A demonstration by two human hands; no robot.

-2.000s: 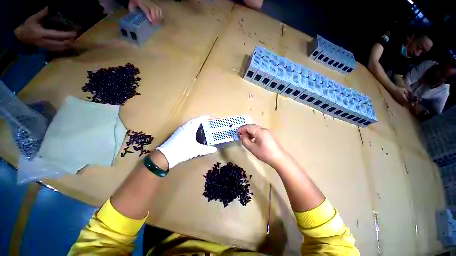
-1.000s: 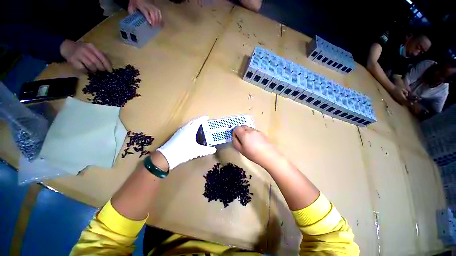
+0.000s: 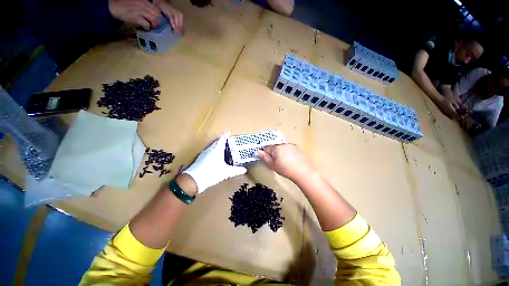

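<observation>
A light grey perforated metal housing (image 3: 254,144) is held above the table in front of me. My left hand (image 3: 211,167), in a white glove, grips its left end, with a dark opening beside the fingers. My bare right hand (image 3: 283,161) is at the housing's lower right, its thumb and fingertips against the perforated face. Whether a small fastener is between them cannot be seen. A heap of small black fasteners (image 3: 255,207) lies on the table just below the housing.
A long row of housings (image 3: 346,99) and a shorter row (image 3: 371,62) stand beyond. Left are a large black heap (image 3: 130,98), a small one (image 3: 157,162), a pale sheet (image 3: 97,152), clear plastic (image 3: 33,139) and a phone (image 3: 60,101). Another person's hands hold a housing (image 3: 159,38). Two people sit right.
The right hand has shifted slightly along the held housing, first left and then a little right. The other person's hand moved from the phone to the black heap, then to their housing.
</observation>
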